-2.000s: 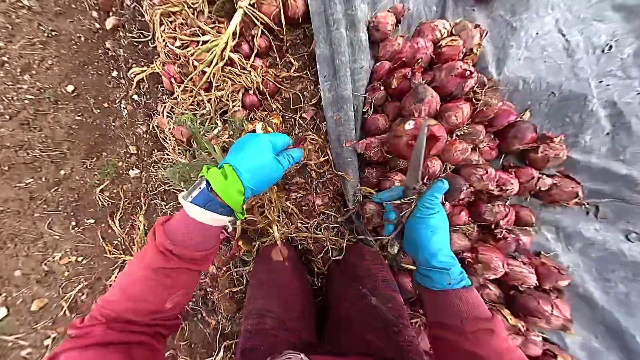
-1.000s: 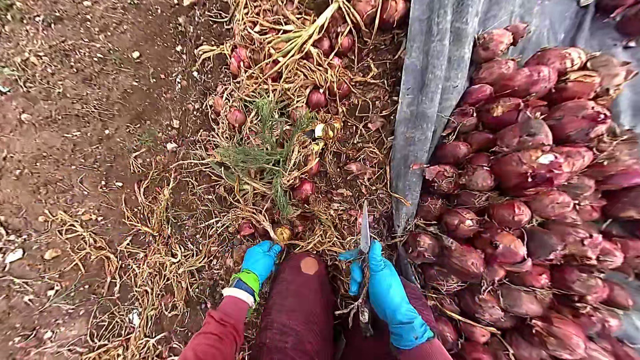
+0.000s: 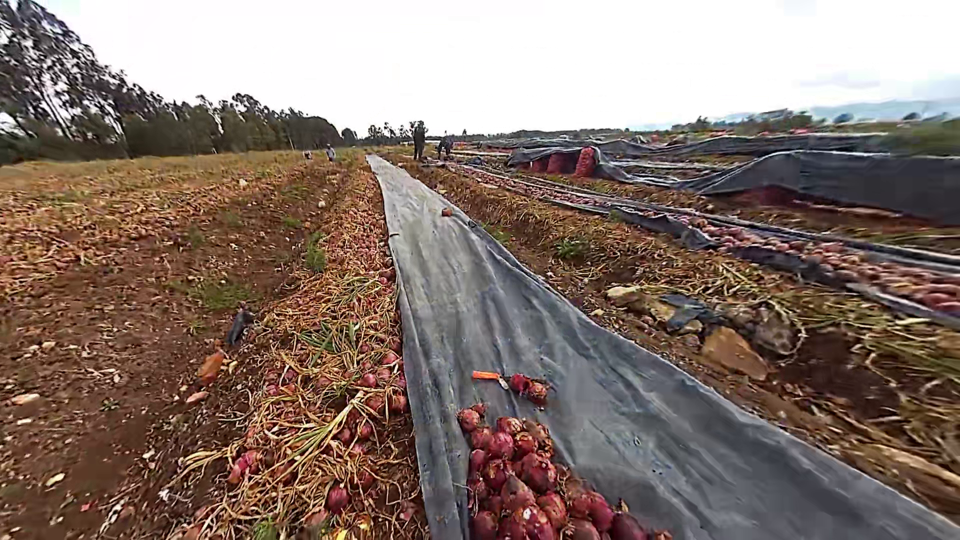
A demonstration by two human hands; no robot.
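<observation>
Neither of my hands shows in the head view now, so what they hold is hidden. A heap of red onions lies at the near end of a long grey plastic sheet. Just beyond the heap, a few loose onions rest beside a small orange-handled tool, perhaps a knife. Left of the sheet, a row of onions with dry tops covers the soil.
Bare soil runs along the left. Rocks lie right of the sheet. Farther right are another onion row, dark covers and filled red sacks. People stand far ahead.
The view has swung up from the ground near my knees to the field ahead. Both gloved hands, one with a blade, were in view before and are now out of it.
</observation>
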